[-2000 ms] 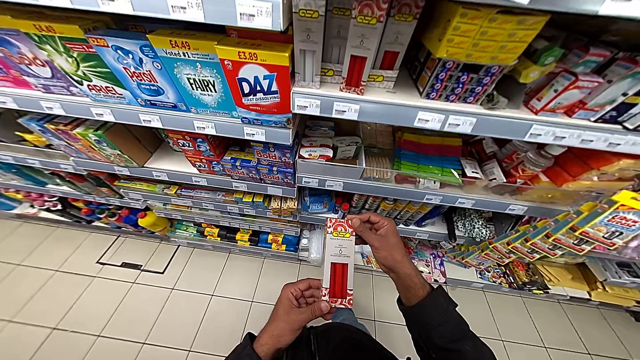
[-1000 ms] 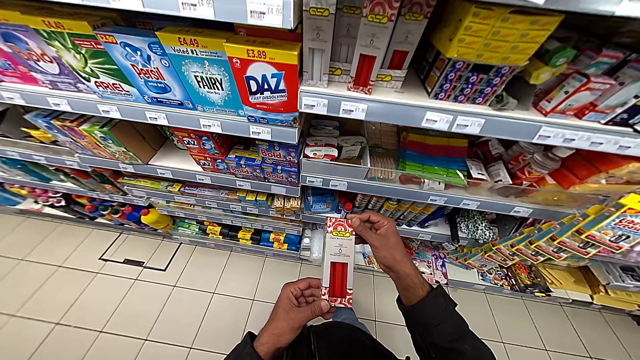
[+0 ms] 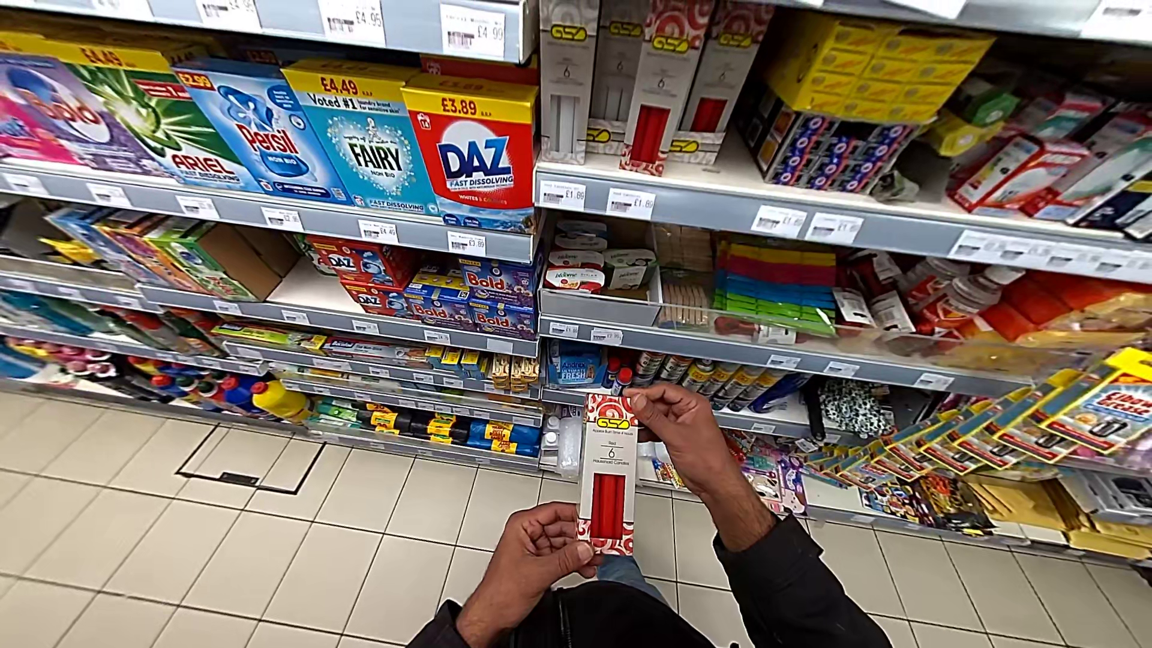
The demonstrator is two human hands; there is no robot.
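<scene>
Both my hands hold one upright box of red household candles (image 3: 608, 477), its printed front and window facing me. My left hand (image 3: 540, 553) grips the lower left edge, thumb on the front near the bottom corner. The top right corner is pinched by my right hand (image 3: 688, 436), above and to the right of the other. Red candles show through the window. On the shelf above stand similar boxes, a red candle box (image 3: 661, 90) and a white candle box (image 3: 567, 81) among them.
Laundry detergent boxes (image 3: 472, 148) line the left shelf. A metal shelf edge (image 3: 846, 225) crosses the right side. Yellow-and-blue packets (image 3: 1093, 409) hang in a row at the right, jutting outward. Below lies a tiled floor (image 3: 261, 549) with a dark-edged floor panel (image 3: 252, 457).
</scene>
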